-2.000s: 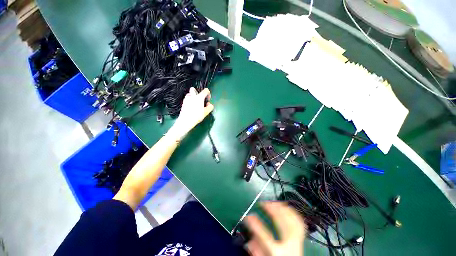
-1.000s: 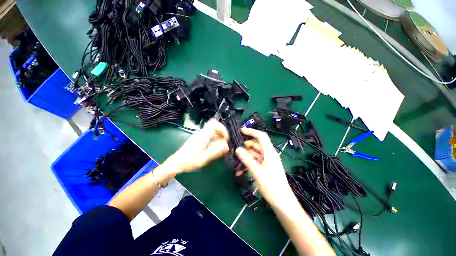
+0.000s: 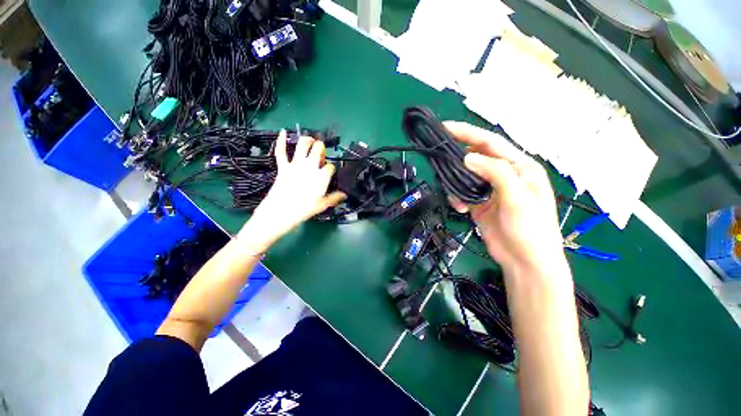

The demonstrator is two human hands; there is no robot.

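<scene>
My right hand (image 3: 508, 183) holds a coiled black cable (image 3: 445, 154) up over the bench, right of centre. A thin lead runs left from the coil to the black bracketed heads (image 3: 370, 180) at the centre. My left hand (image 3: 299, 183) rests over the nearer group of coiled cables and heads, fingers spread; whether it grips anything cannot be told. More black heads with blue patches (image 3: 414, 244) lie between the hands, their cables partly hidden under my right forearm.
A large black cable pile (image 3: 211, 65) is at upper left, with a green piece (image 3: 165, 109). Paper sheets (image 3: 561, 122) lie at the back. Blue-handled cutters (image 3: 591, 237) lie right. Blue bins (image 3: 122, 280) with black parts stand below the bench edge.
Both hands were together at a dark bundle at the centre. My right hand has moved right and up with the coil; my left has moved left onto the cable group.
</scene>
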